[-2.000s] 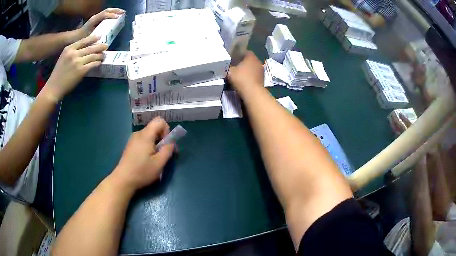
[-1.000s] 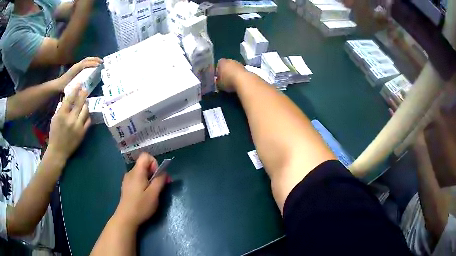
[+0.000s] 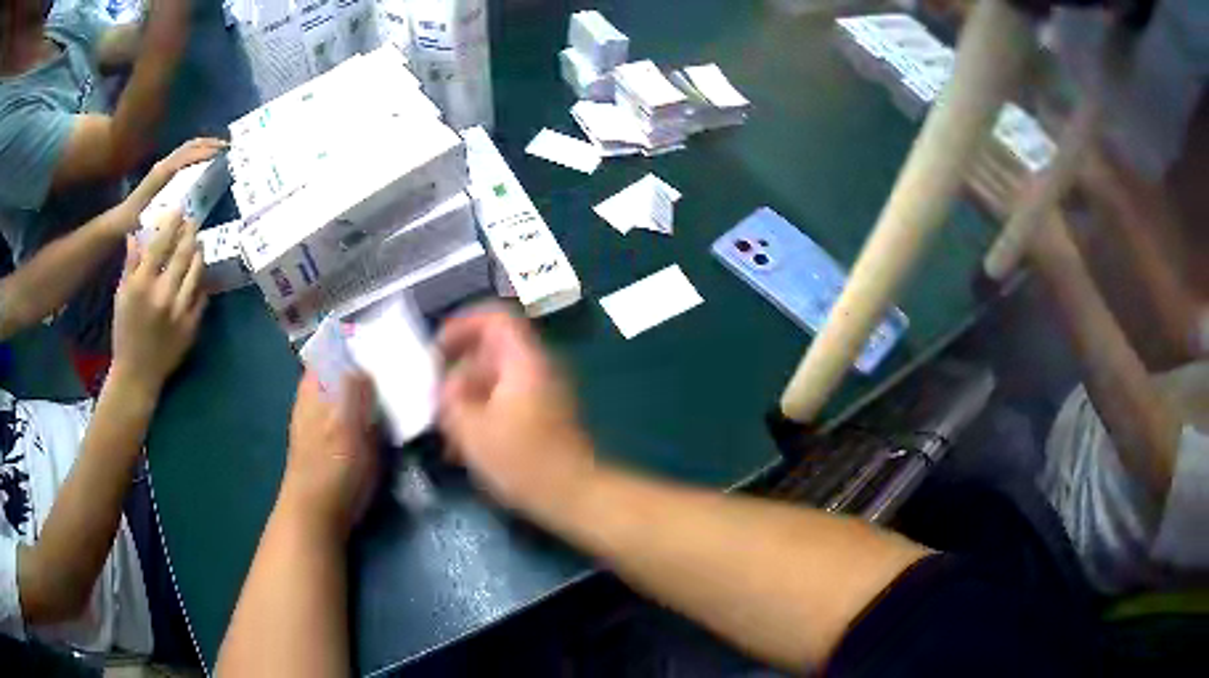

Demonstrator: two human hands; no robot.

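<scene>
My left hand [image 3: 334, 444] holds a white folded paper [image 3: 395, 368] upright in front of the carton stack. My right hand [image 3: 511, 404] is blurred beside the paper's right edge, fingers bent; whether it touches the paper is unclear. A pile of long white cartons [image 3: 347, 172] stands just beyond my left hand. One long white carton [image 3: 517, 228] with blue print and a green mark lies slanted against the pile's right side.
White card and leaflet stacks [image 3: 652, 99] stand at the far centre. Loose papers and a white card [image 3: 651, 301] lie nearer. A light blue smartphone [image 3: 809, 285] lies right, partly behind a cream pole [image 3: 915, 199]. Another person's hands [image 3: 162, 285] hold a carton at left. Upright cartons [image 3: 308, 43] stand behind.
My right hand has come back from the far cartons to my left hand. A long carton now lies right of the pile. The paper in my left hand now shows broad and white.
</scene>
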